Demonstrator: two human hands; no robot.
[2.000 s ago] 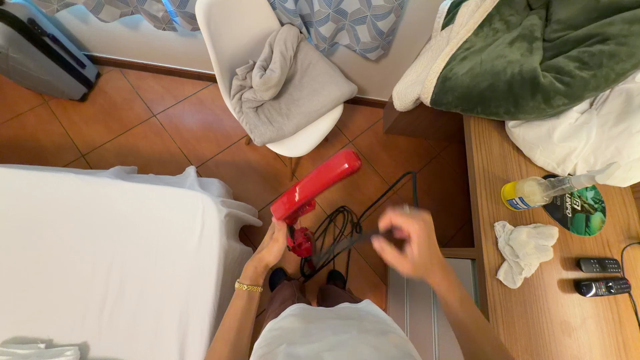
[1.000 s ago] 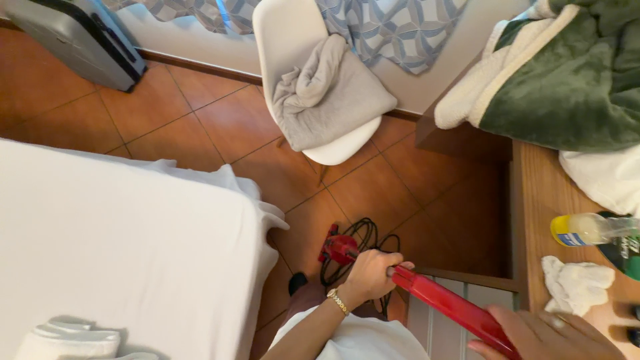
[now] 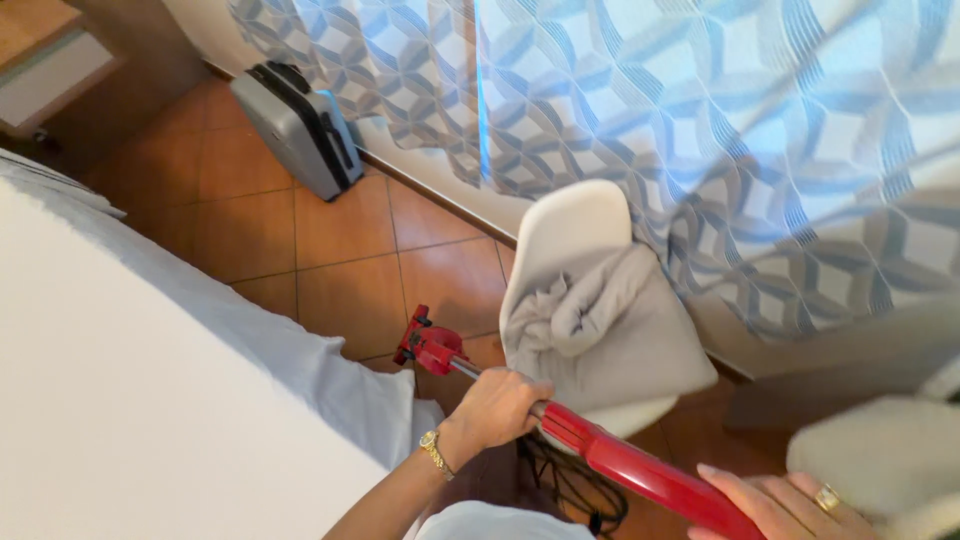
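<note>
A red stick vacuum cleaner (image 3: 645, 469) slants across the lower middle of the head view. Its metal tube is gripped by my left hand (image 3: 499, 409), which has a gold watch at the wrist. My right hand (image 3: 780, 506), with a ring on one finger, is wrapped around the upper red body at the lower right; part of this hand is cut off by the frame's edge. At the far end the red floor head (image 3: 412, 335) is over the tiles beside the bed. A loose black cord (image 3: 577, 487) hangs below the red body.
A white-covered bed (image 3: 150, 375) fills the left side. Close to the tube stands a white chair (image 3: 574, 214) with a beige blanket (image 3: 622, 322) on it. A grey suitcase (image 3: 289, 131) is by the wall, under patterned curtains (image 3: 675, 97). Pale fabric (image 3: 877, 457) lies at the right.
The view has swung left toward the suitcase and curtains. The floor head has moved from near my feet to between bed and chair. My right hand, earlier on a dark strap or cord, now holds the red body.
</note>
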